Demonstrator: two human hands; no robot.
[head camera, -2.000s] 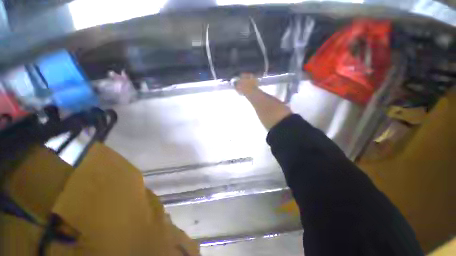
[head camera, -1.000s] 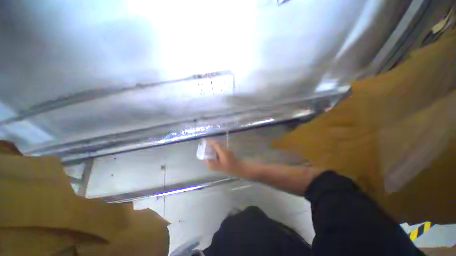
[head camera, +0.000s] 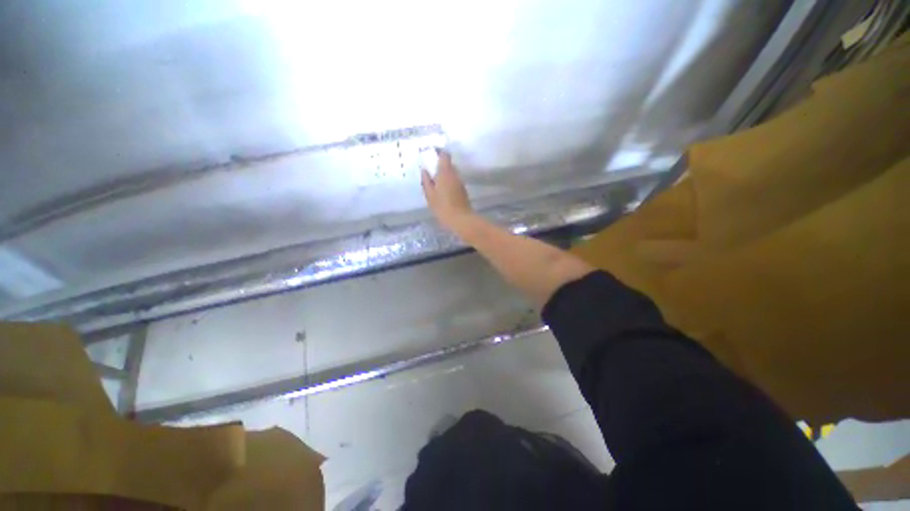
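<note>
My right hand (head camera: 447, 192) reaches from the lower right over the near part of the large white, shiny table (head camera: 249, 215). Its fingers are closed on a small white thing (head camera: 431, 160) close to the tabletop, near the end of a long dark seam. What the white thing is cannot be told. It partly merges with the glare, and whether it touches the table is unclear. My left hand is not in view.
Large brown sheets (head camera: 798, 240) hang at the right, close to my forearm. More brown sheets (head camera: 120, 419) are at the lower left. A metal rail (head camera: 369, 377) runs below the table edge, above the pale floor.
The view has tilted down from the table's far edge. My right hand came back from there to below the near edge, then moved up over the tabletop with the white thing.
</note>
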